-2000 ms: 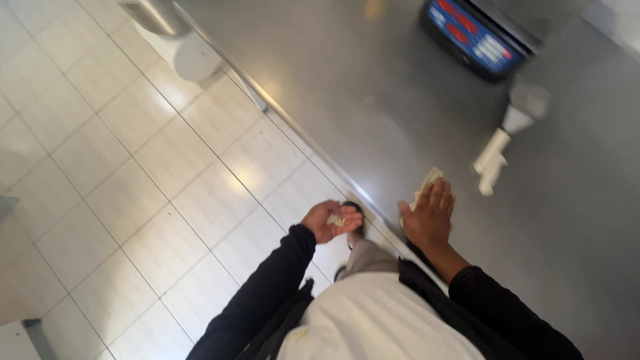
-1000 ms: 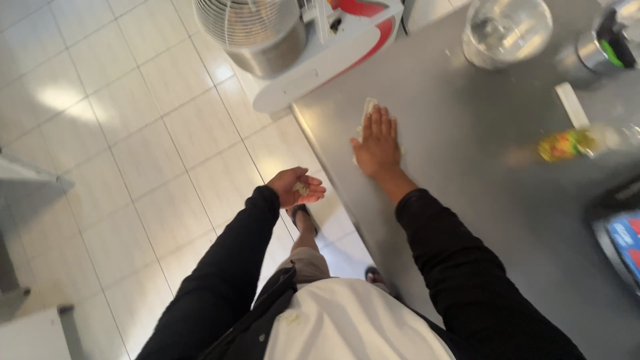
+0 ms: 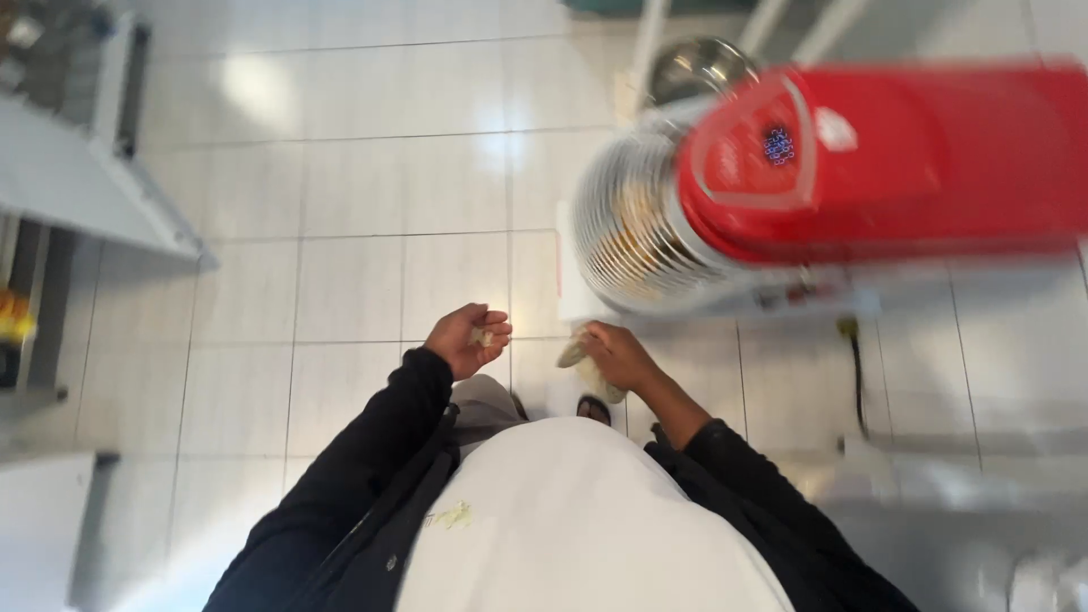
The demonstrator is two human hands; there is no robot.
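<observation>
My left hand (image 3: pixel 470 338) is held palm up over the tiled floor, fingers curled around some small pale crumbs or scraps (image 3: pixel 482 337); what they are made of is not clear. To its right, my right hand (image 3: pixel 614 353) grips a crumpled cream-coloured cloth (image 3: pixel 602 382), which hangs below and to the left of the fingers. Both hands are in front of my white top, apart from each other. Beyond the right hand stands a red stand mixer (image 3: pixel 892 161) with a round wire guard (image 3: pixel 646 221) over its bowl.
A metal bowl (image 3: pixel 697 70) is behind the mixer. At the left are a white table edge (image 3: pixel 93 183) and shelving with blurred items. A grey metal surface (image 3: pixel 960 527) lies at the lower right. A dark cable (image 3: pixel 858 382) hangs near the mixer.
My right hand has left the grey metal tabletop, where it pressed the cloth flat, and now holds it bunched above the floor. The view has turned strongly toward the mixer.
</observation>
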